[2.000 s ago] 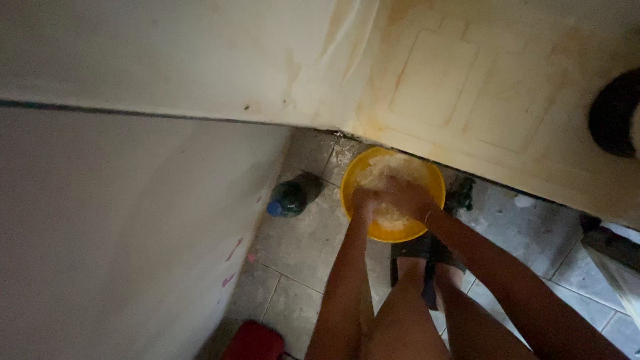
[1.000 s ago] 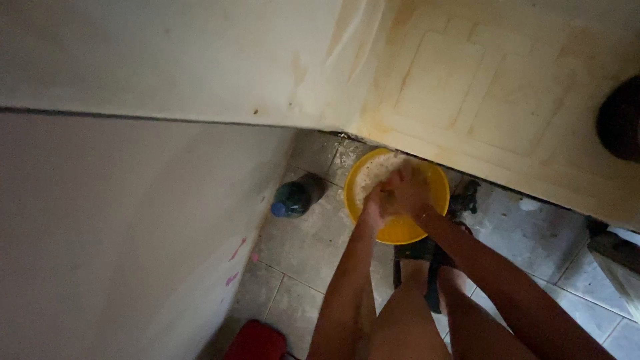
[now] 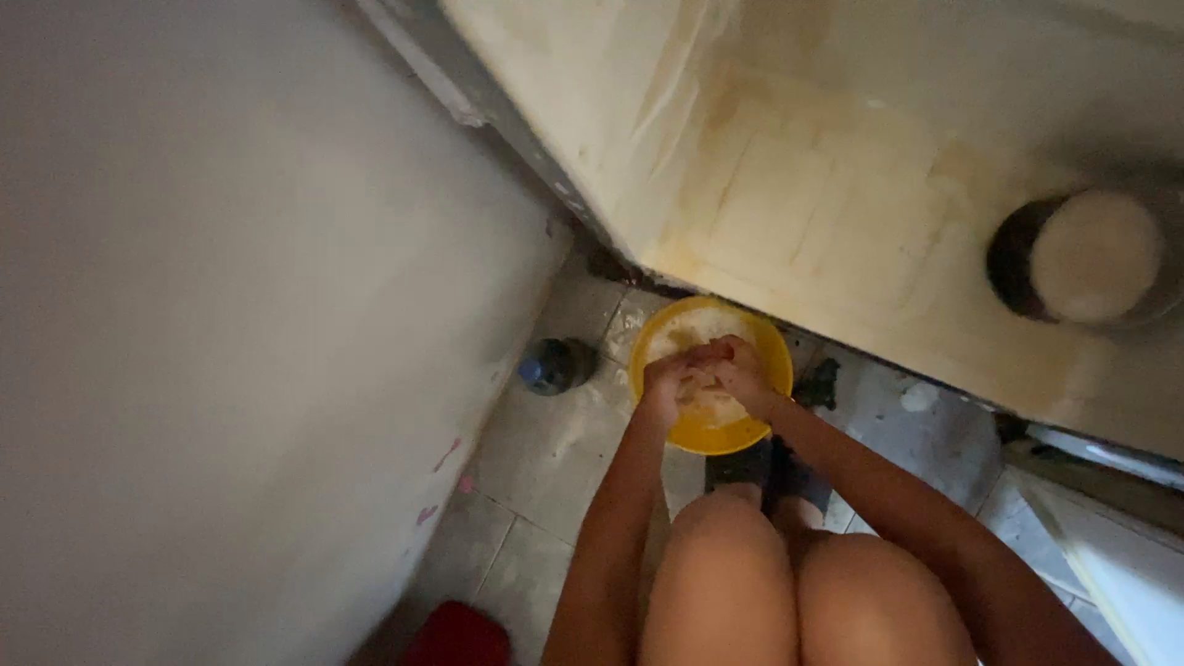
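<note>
A round yellow basin (image 3: pixel 717 438) stands on the tiled floor by my feet, with pale, foamy-looking contents (image 3: pixel 708 324) in it. Over its middle, my left hand (image 3: pixel 680 375) and my right hand (image 3: pixel 737 370) are pressed together, fingers bent toward each other. Something pale shows between the palms, but what it is, and whether it is a held thing or the basin's contents, I cannot tell. Fine finger detail is blurred in the dim light.
Left of the basin stands a dark bottle with a blue cap (image 3: pixel 546 368). A stained, cream-coloured panel (image 3: pixel 832 222) borders the basin's far side, and a pale wall (image 3: pixel 277 324) rises at left. A red object (image 3: pixel 460 636) lies at the bottom. A round, pale-topped item (image 3: pixel 1096 257) is at right.
The view has tilted and turned noticeably. My hands have stayed over the basin; they have come from lower in its contents to pressed together above its middle.
</note>
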